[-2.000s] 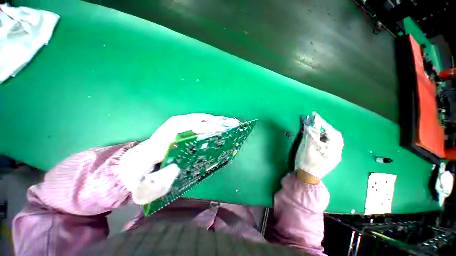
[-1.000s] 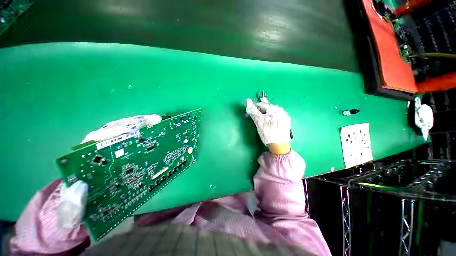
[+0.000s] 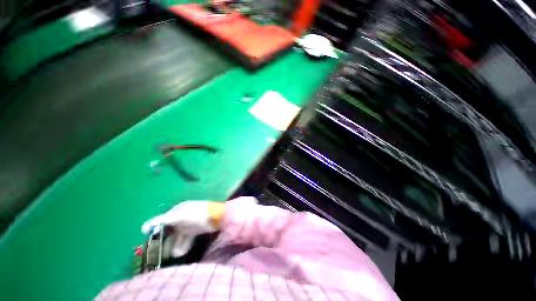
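My right hand (image 3: 185,218), in a white glove with a yellow-tan band at the cuff, is at the lower middle, blurred. Its fingers are closed on the edge of the circuit board (image 3: 154,251). Only a narrow part of the board shows, seen almost edge-on, with a small red part beside it; my sleeve and body hide the rest. The diagonal cutters (image 3: 181,157) lie open on the green mat, above my right hand, apart from it. My left hand is not in view.
A white card (image 3: 274,110) and a small blurred object (image 3: 247,99) lie on the mat. A red-orange mat on a black tray (image 3: 253,42) and a white cloth-like bundle (image 3: 317,46) are at the far end. A wire rack (image 3: 376,135) stands right. The dark conveyor (image 3: 111,100) runs left.
The view has swung right. My right hand has left the cutters, which now lie on the mat, and has taken hold of the board. My left hand has gone out of view.
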